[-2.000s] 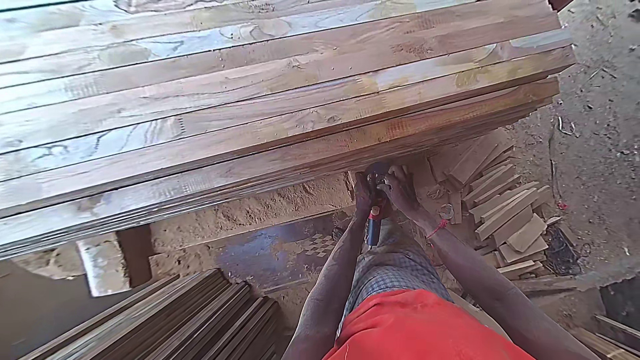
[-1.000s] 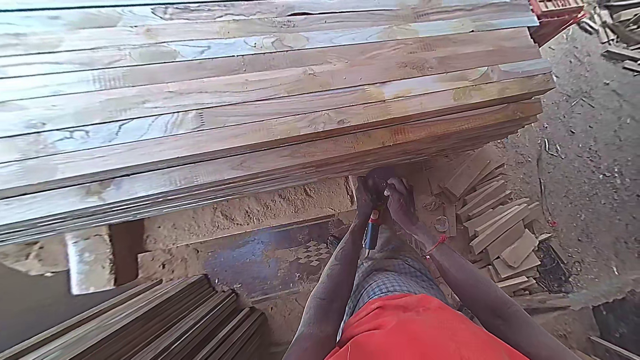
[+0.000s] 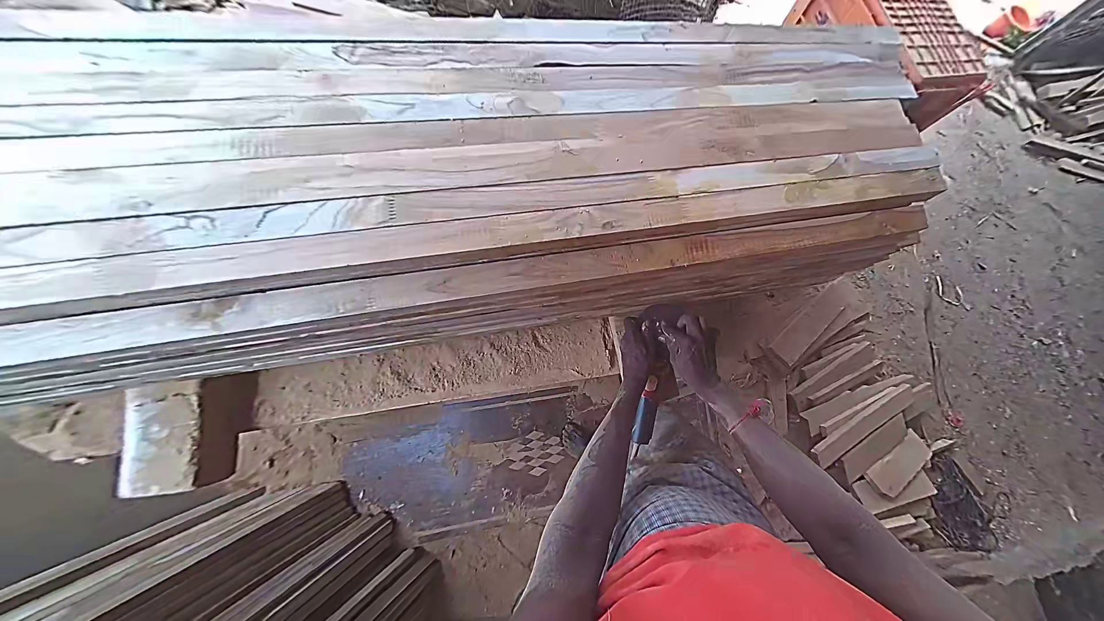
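My left hand and my right hand are close together on a dark, rounded power tool, just below the near edge of a stack of long wooden planks. The tool's exact kind cannot be told. Its blue and red rear part points down toward my body between my forearms. A red string circles my right wrist. The fingers of both hands curl over the dark part, and what lies under them is hidden.
Offcuts of wood lie piled to the right of my hands. More stacked boards stand at the lower left. A pale block supports the plank stack at the left. An orange crate-like object is beyond the stack's far right end.
The view has tilted up, showing more ground and objects beyond the stack. Both hands remain on the dark tool, near the stack's edge.
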